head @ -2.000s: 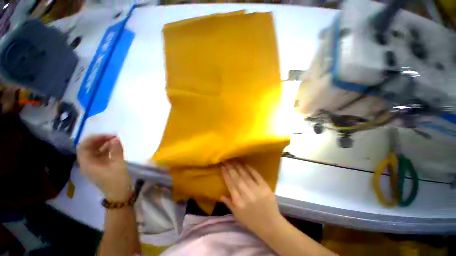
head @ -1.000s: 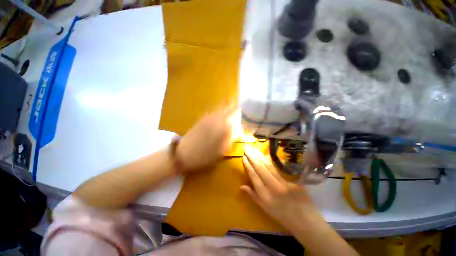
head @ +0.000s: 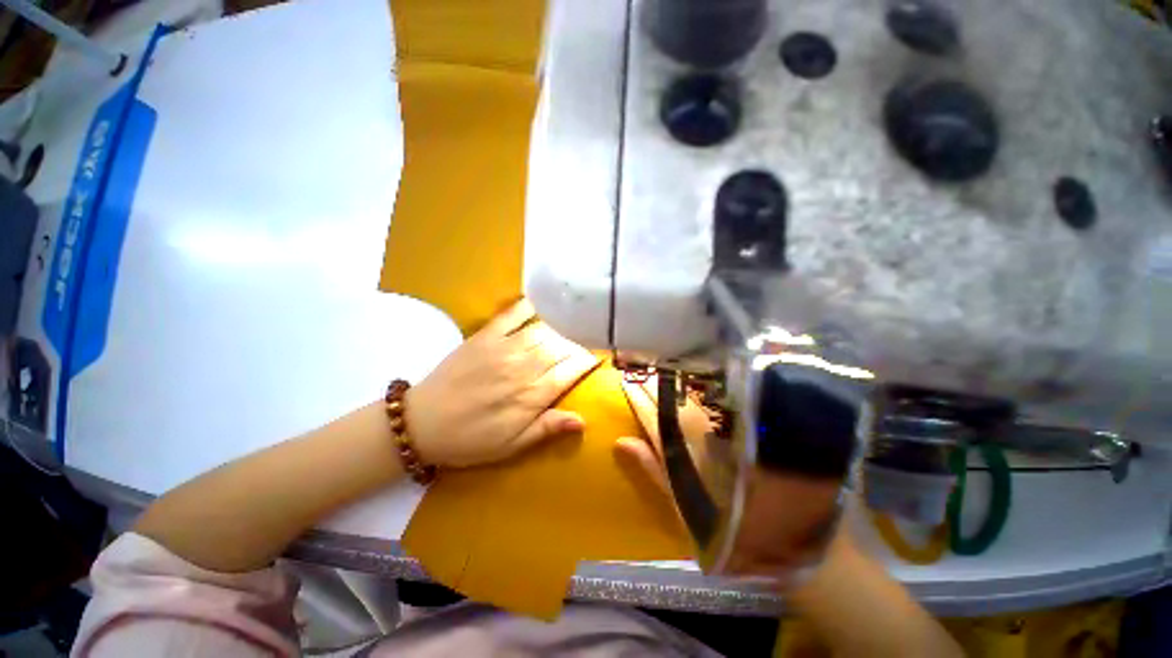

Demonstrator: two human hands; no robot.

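The mustard garment panel (head: 469, 193) lies on the white table, running from the far edge to the near edge, its lower corner hanging over the front. The sewing machine head (head: 835, 193) covers its right side. My left hand (head: 495, 392) presses flat on the panel, fingers pointing to the needle area. My right hand (head: 662, 444) lies on the panel beside the presser foot (head: 701, 392), partly hidden behind the machine's clear guard. The needle point is hidden.
Scissors with a green handle loop (head: 981, 499) and a yellow one lie right of the guard, blades hidden. A blue JACK-lettered strip (head: 97, 231) runs along the left of the table (head: 270, 244). The ruler-marked front edge (head: 668, 589) is nearest me. Yellow cloth shows below at right.
The panel went under the machine head and both hands came to the needle area. My left hand, blurred a second ago, now rests flat. The view has shifted closer to the machine.
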